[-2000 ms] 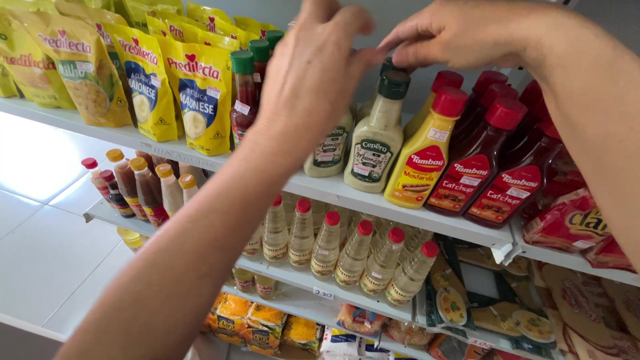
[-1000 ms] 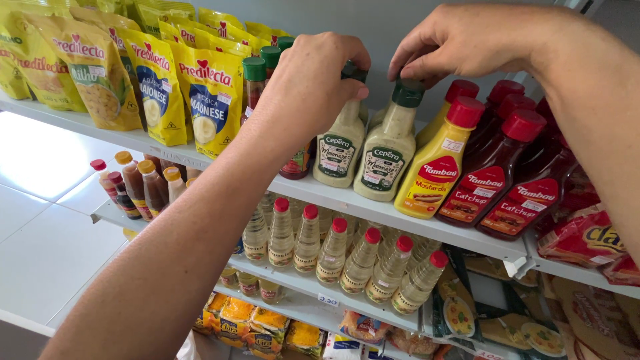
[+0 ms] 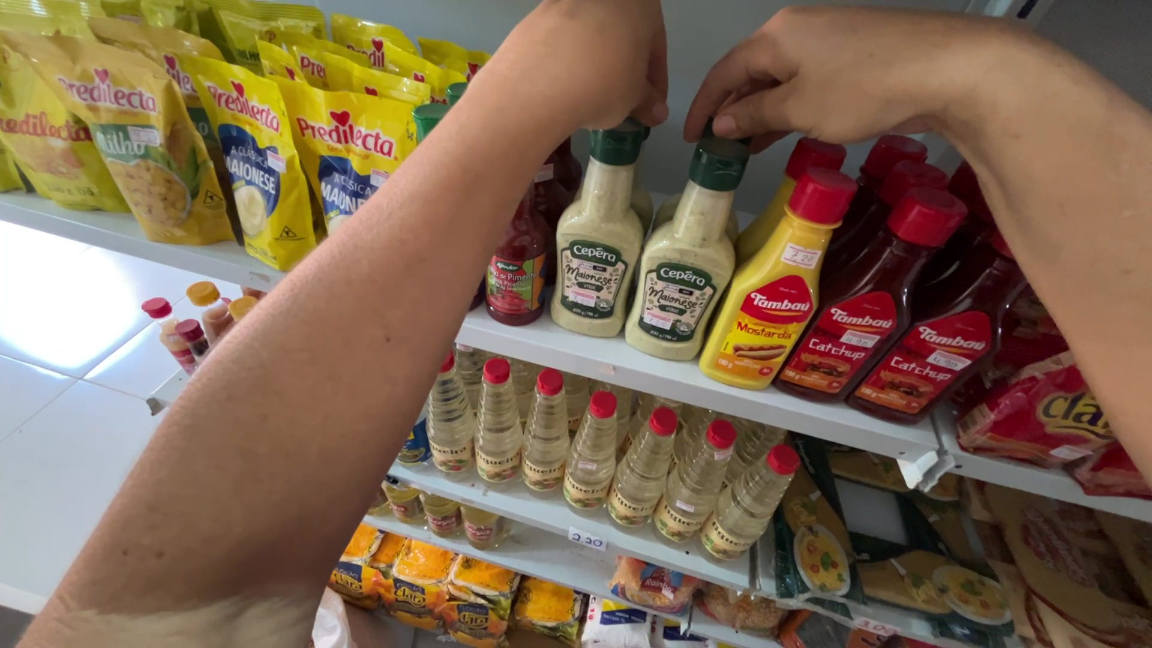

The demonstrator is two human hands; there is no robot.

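Observation:
Two mayonnaise bottles with dark green caps stand side by side at the front edge of a white metal shelf [image 3: 576,346]. My left hand [image 3: 603,67] is at the cap of the left mayonnaise bottle [image 3: 598,243]; its fingertips are mostly hidden behind the hand, so its grip is unclear. My right hand [image 3: 765,81] has thumb and fingers around the cap of the right mayonnaise bottle [image 3: 688,261], which leans slightly. A yellow mustard bottle [image 3: 769,297] stands just right of it, and a red sauce bottle [image 3: 517,270] stands on the left.
Ketchup bottles [image 3: 936,333] with red caps fill the shelf's right part. Yellow mayonnaise pouches [image 3: 256,162] stand at the left. Clear vinegar-like bottles [image 3: 589,450] line the shelf below. Orange packets [image 3: 472,594] lie lower down, and red packages [image 3: 1035,405] are at the far right.
Two seconds ago both hands were close together above the right mayonnaise bottle. The left hand has since gone to the left bottle's cap, and the right hand is on the right one's.

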